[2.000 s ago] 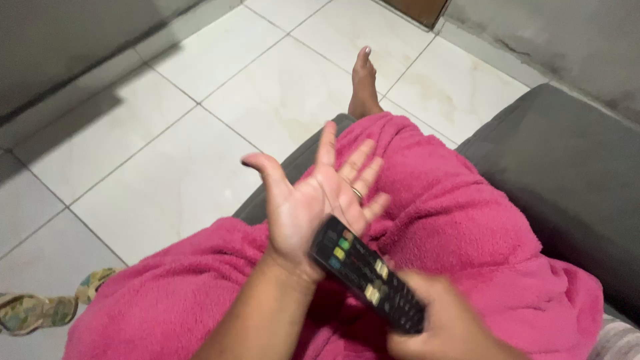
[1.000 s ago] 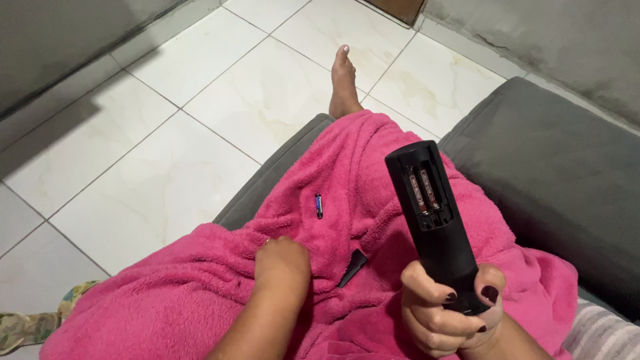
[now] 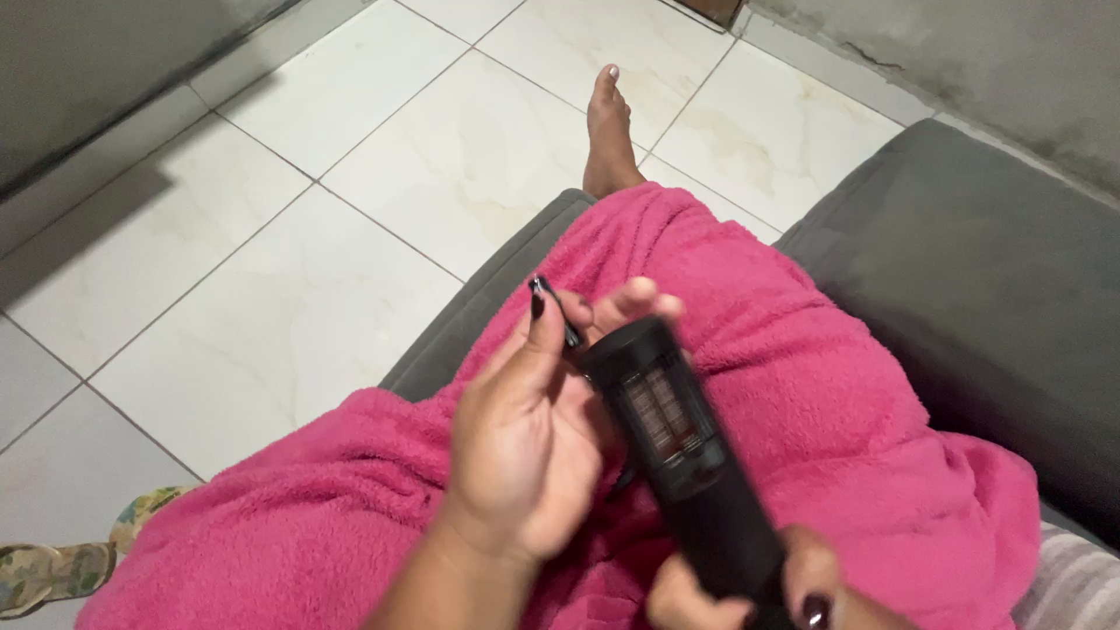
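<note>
A black remote control [image 3: 691, 472] is tilted over my lap, its back facing up. The battery compartment [image 3: 661, 407] is uncovered, with two batteries side by side inside. My right hand [image 3: 744, 582] grips the lower end of the remote. Beside its upper end, my left hand [image 3: 534, 420] is palm up and pinches a small slim dark object [image 3: 560, 315] with a shiny end between thumb and index finger; it looks like a battery, but blur hides its details. The other left fingers extend behind the remote. A dark edge [image 3: 626, 477] shows on the blanket between the hands, partly hidden.
A pink fleece blanket [image 3: 840, 385] covers my lap on a grey upholstered seat [image 3: 980, 254]. One bare foot [image 3: 610, 136] extends over the white tiled floor [image 3: 402, 166]. A patterned flip-flop [image 3: 61, 573] lies at the lower left. Grey walls rise at both upper corners.
My left hand has risen from the blanket with the small dark object. The battery seen on the blanket a second ago no longer shows there. My right hand has brought the remote lower and left.
</note>
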